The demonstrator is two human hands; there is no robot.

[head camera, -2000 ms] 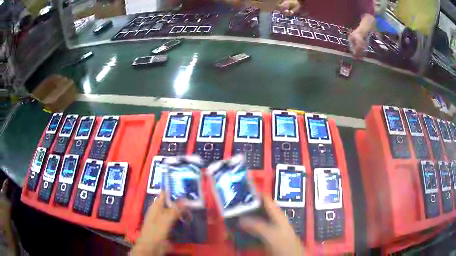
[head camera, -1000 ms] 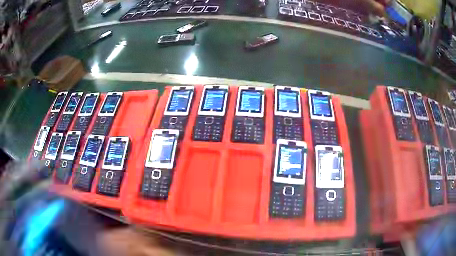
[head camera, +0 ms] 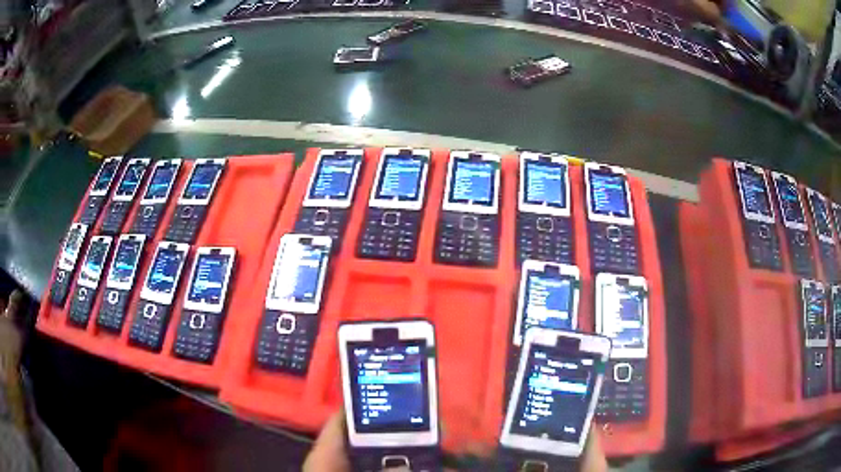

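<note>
My left hand [head camera: 327,450] holds a mobile phone [head camera: 389,387] upright at the bottom edge, its dark screen showing a white text list with one blue line. My right hand [head camera: 596,452] holds a second phone [head camera: 556,392], slightly tilted, with a similar list. Both hands are mostly cut off or hidden behind the phones. Behind them lies the middle red tray [head camera: 369,361], with five lit phones in its back row and three in its front row. Two front pockets are empty, partly covered by the left phone. The held right phone overlaps a tray phone.
A red tray with several lit phones [head camera: 249,205] is at left, and a thicker red tray block [head camera: 712,267] at right. A cardboard box [head camera: 112,120] stands at upper left. Loose phones [head camera: 539,69] lie beyond the pale strip [head camera: 277,129]. Dark trays [head camera: 627,32] are at the top.
Both phones were blurred over the tray, then low near the bottom corners; now they are side by side in front of the tray, sharp. The view has shifted, and the belt phones appear higher.
</note>
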